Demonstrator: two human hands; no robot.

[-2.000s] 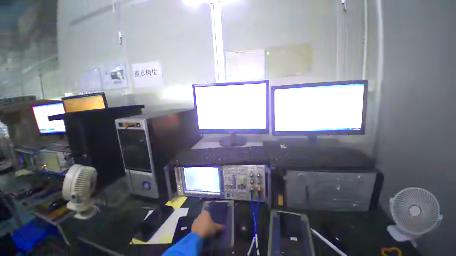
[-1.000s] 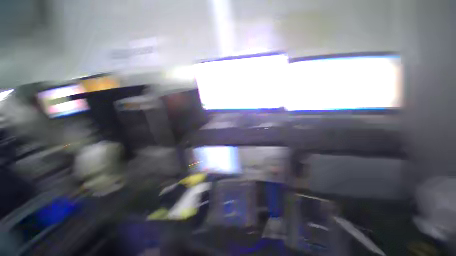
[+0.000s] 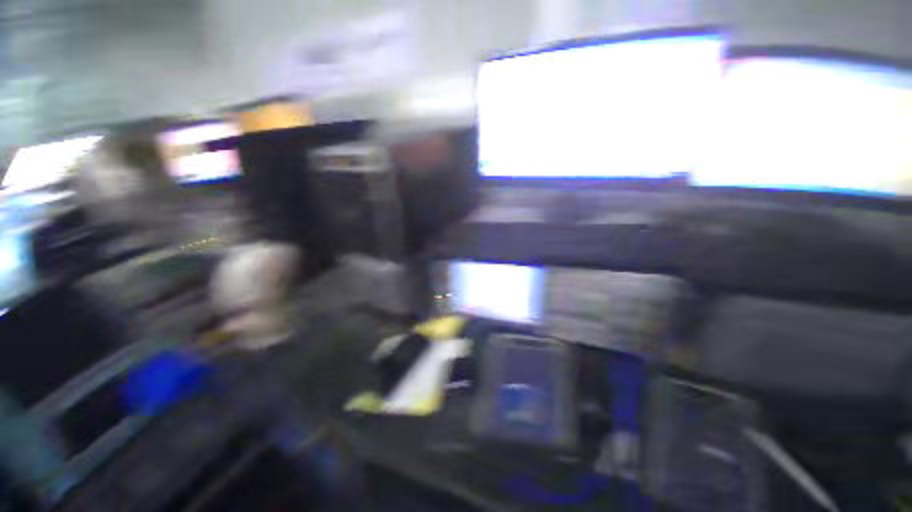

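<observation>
The frame is blurred and neither of my hands can be made out. A test fixture [image 3: 523, 392] with a pale rim lies on the dark bench below the tester; a small blue patch shows on its dark centre. A second fixture [image 3: 703, 447] lies to its right. Blue cables [image 3: 626, 395] run between the two. The radio communication tester [image 3: 610, 307] with its small lit screen stands behind them. White paper with yellow sheets [image 3: 425, 376] lies left of the fixtures, with a dark object on it. A white stick [image 3: 793, 468] lies at the right.
Twin bright monitors [image 3: 600, 112] stand above the tester. A grey box [image 3: 808, 345] is at the right. A computer tower [image 3: 362, 205] and a white fan [image 3: 256, 292] stand to the left. A bright blue object [image 3: 166, 381] is at the lower left, with other lit screens beyond.
The view has swung left and down, so the bench things sit further right. The hand on the left fixture two seconds ago no longer shows. A blue patch now shows on that fixture.
</observation>
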